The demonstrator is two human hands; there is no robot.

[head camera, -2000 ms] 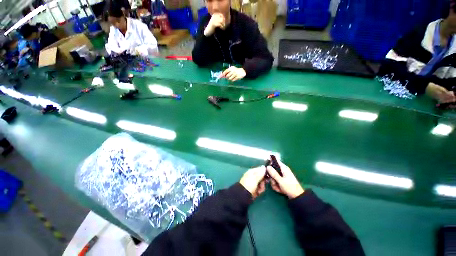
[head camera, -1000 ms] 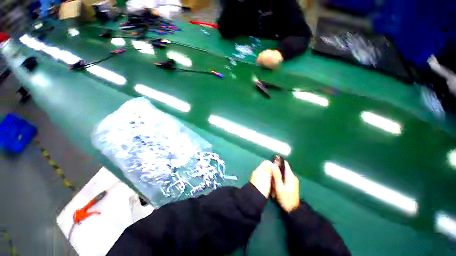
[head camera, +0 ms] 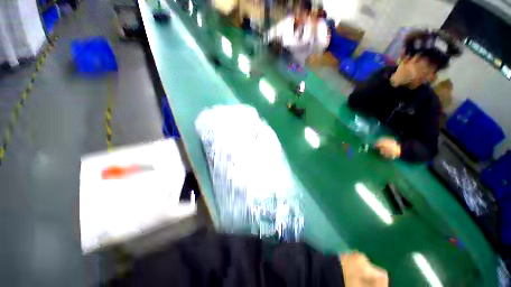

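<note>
My left hand [head camera: 364, 272] is blurred and cut off by the bottom edge, at the end of a black sleeve; its fingers and anything in it cannot be made out. My right hand is not in view. A clear plastic bag of silver-white parts [head camera: 246, 162] lies on the green bench [head camera: 187, 70], left of and beyond my left hand, with loose parts at its near end. A black clamp [head camera: 396, 199] lies on the glossy green surface to the right, and another [head camera: 295, 110] lies farther off.
A white side table [head camera: 131, 196] at left bears an orange tool [head camera: 120, 171]. A blue crate [head camera: 94, 56] stands on the floor near yellow-black tape. A person in black [head camera: 406, 106] sits across the bench, near a black tray of parts [head camera: 462, 179]. Another person in white sits farther back.
The view has swung left and tilted, bringing in more floor and the whole side table. My hands have shifted to the bottom edge; the right hand and the held black clamp are out of sight.
</note>
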